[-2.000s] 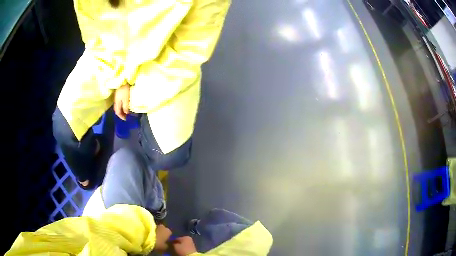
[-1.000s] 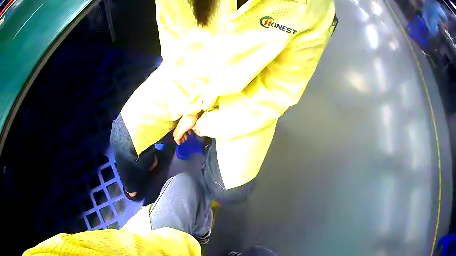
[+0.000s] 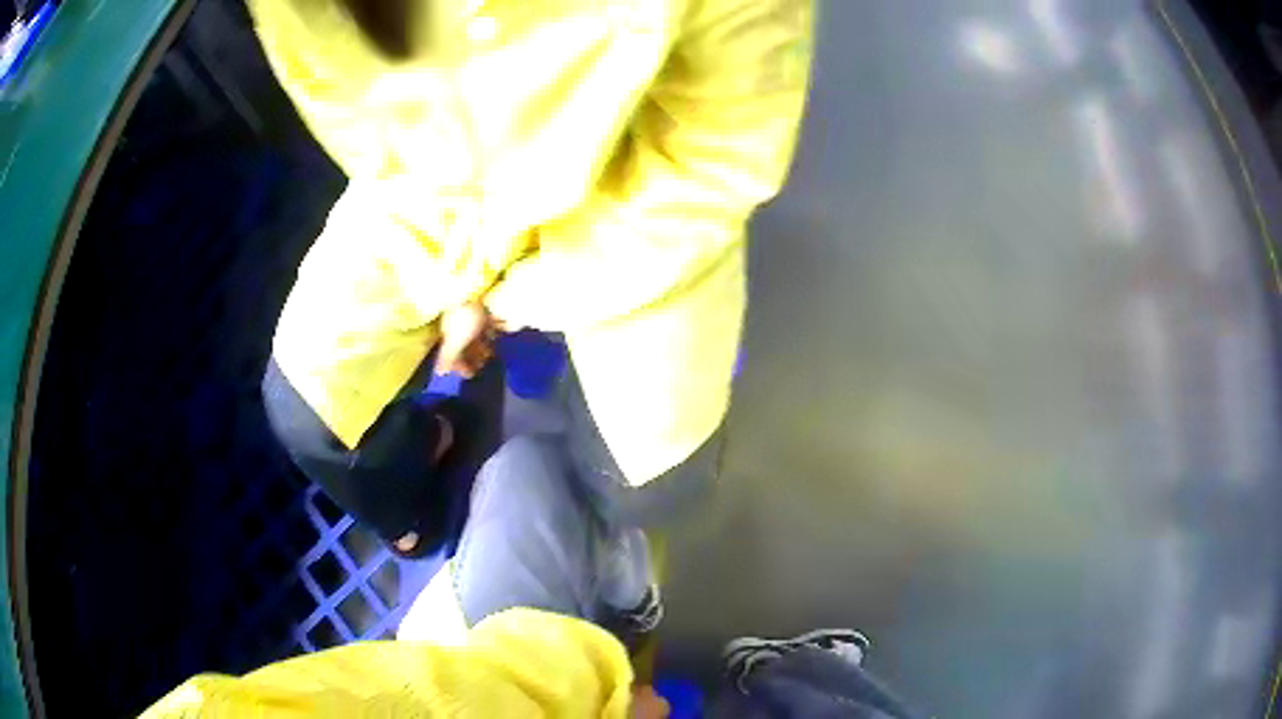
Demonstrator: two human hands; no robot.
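My left hand shows only as a small bit of skin at the bottom edge, past the cuff of my yellow sleeve. Its fingers are cut off, so I cannot tell if it holds anything. My right hand is out of the picture. My jeans-clad knee and dark shoes with pale edges show. A small blue patch, perhaps a stool, is beside my hand at the bottom edge.
A person in a yellow smock sits facing me, hands in the lap, on what looks like a blue stool. A blue lattice lies low at left, near a green bench edge. Grey floor is at right.
The view first swung left and up, then partly back down. My left hand left the picture and shows again at the edge; my right hand, seen earliest, is gone. My foot shows more fully.
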